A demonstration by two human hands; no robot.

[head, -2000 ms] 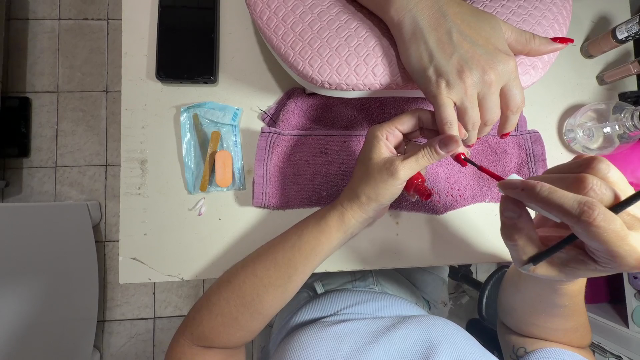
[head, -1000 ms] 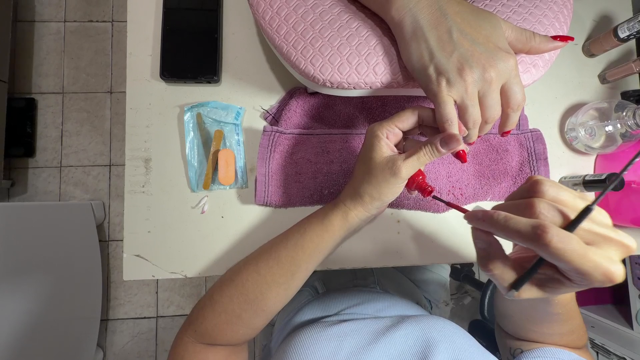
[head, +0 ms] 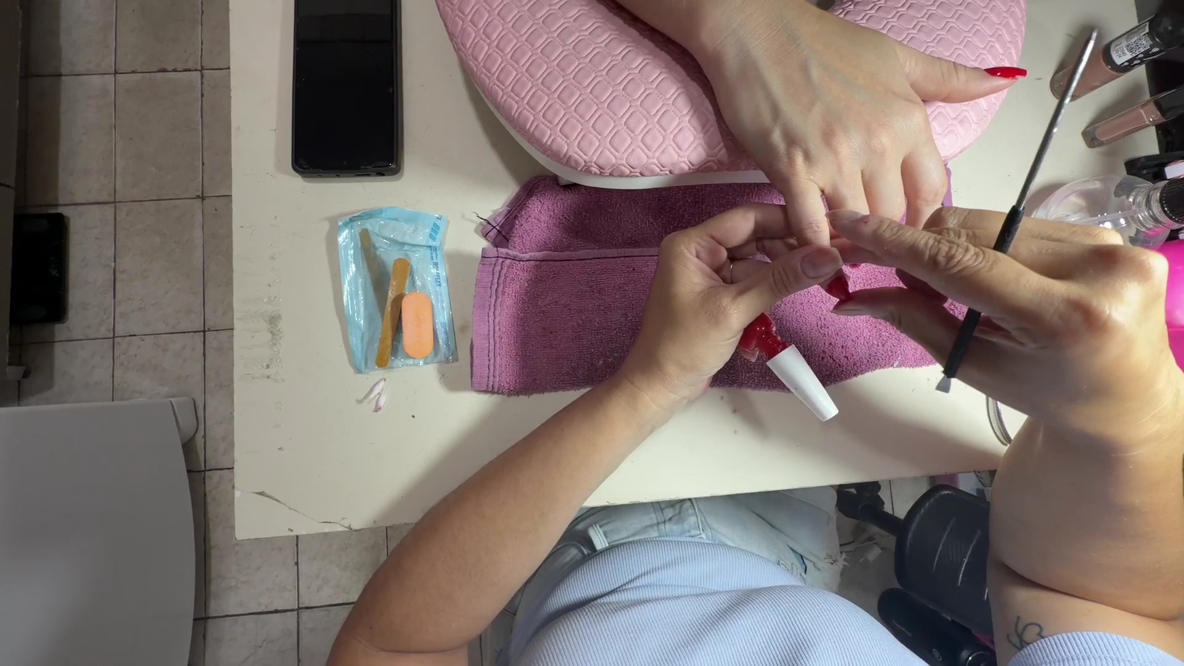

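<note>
My left hand (head: 717, 296) holds a red nail polish bottle (head: 760, 339) in its palm, its white cap (head: 803, 382) pointing down to the right. The same hand's thumb and fingers pinch a finger of another person's hand (head: 823, 120), whose thumbnail is painted red. My right hand (head: 1027, 296) reaches in from the right, its fingertips at that person's red nail (head: 838, 285). A thin black-handled tool with a metal shaft (head: 1010, 227) lies across my right fingers. Beneath the hands is a purple towel (head: 573, 314).
A pink quilted hand rest (head: 592, 83) supports the other person's arm. On the left of the table lie a black phone (head: 347, 88) and a blue packet (head: 398, 287) with a wooden stick and orange file. Cosmetic tubes (head: 1124, 120) and a clear bottle (head: 1101, 199) stand at the right.
The polish brush, earlier in my right hand and dipping at the bottle's mouth, is now in the bottle with its white cap on. My right hand has moved up to the other person's fingertip.
</note>
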